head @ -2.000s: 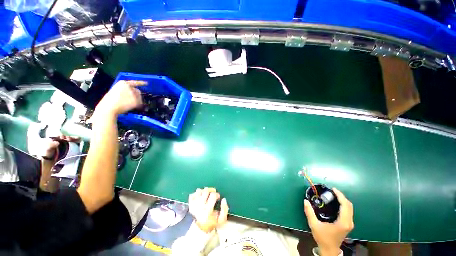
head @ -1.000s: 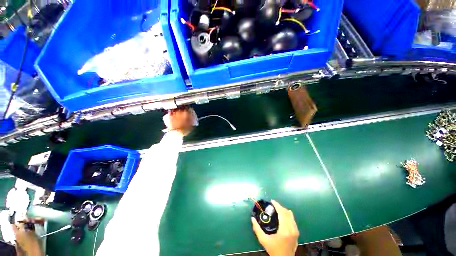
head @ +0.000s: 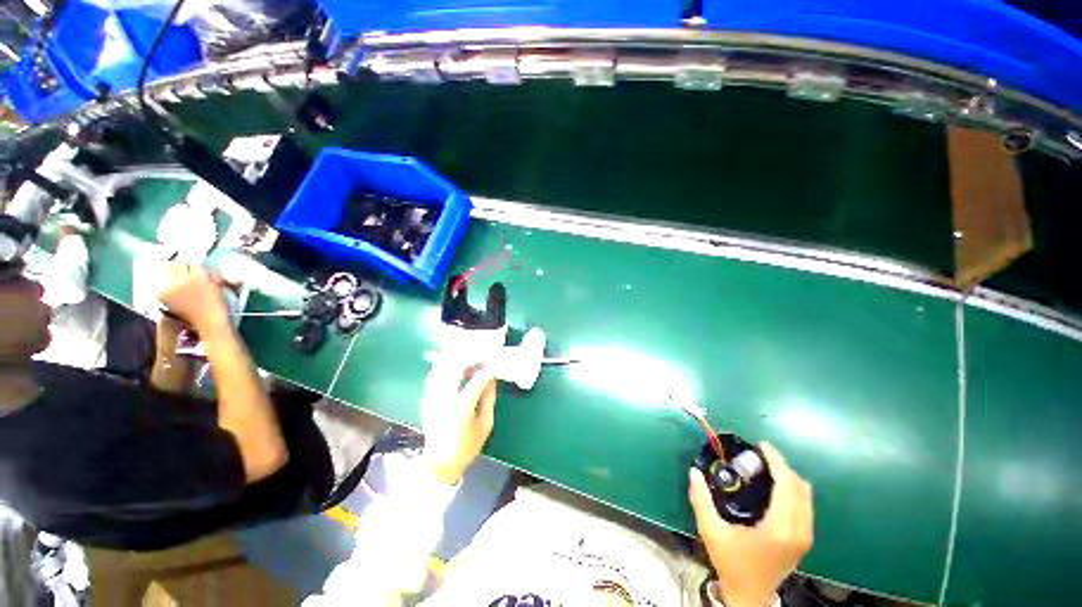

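My right hand [head: 759, 522] holds the black camera ball head [head: 738, 484] over the green bench at the lower right. Its open side faces up, with thin coloured wires pointing up and left. My left hand [head: 457, 409] holds a white housing with bracket [head: 513, 359] above the bench, left of the ball head. Dark prong-like parts and thin red leads [head: 484, 270] show at the housing's far end. A short dark piece sticks out at its right. My left fingers partly hide the housing. The two parts are apart.
A small blue bin [head: 441, 255] with black parts stands at the bench's back left, with black round rings [head: 344, 302] beside it. A co-worker's hands [head: 190, 296] work at the left. A brown cardboard piece [head: 988, 208] lies on the dark strip below the metal rack [head: 593, 69].
My left hand went to the white housing on the dark strip and brought it back over the bench. My right hand keeps the ball head. The view swung up, then back down.
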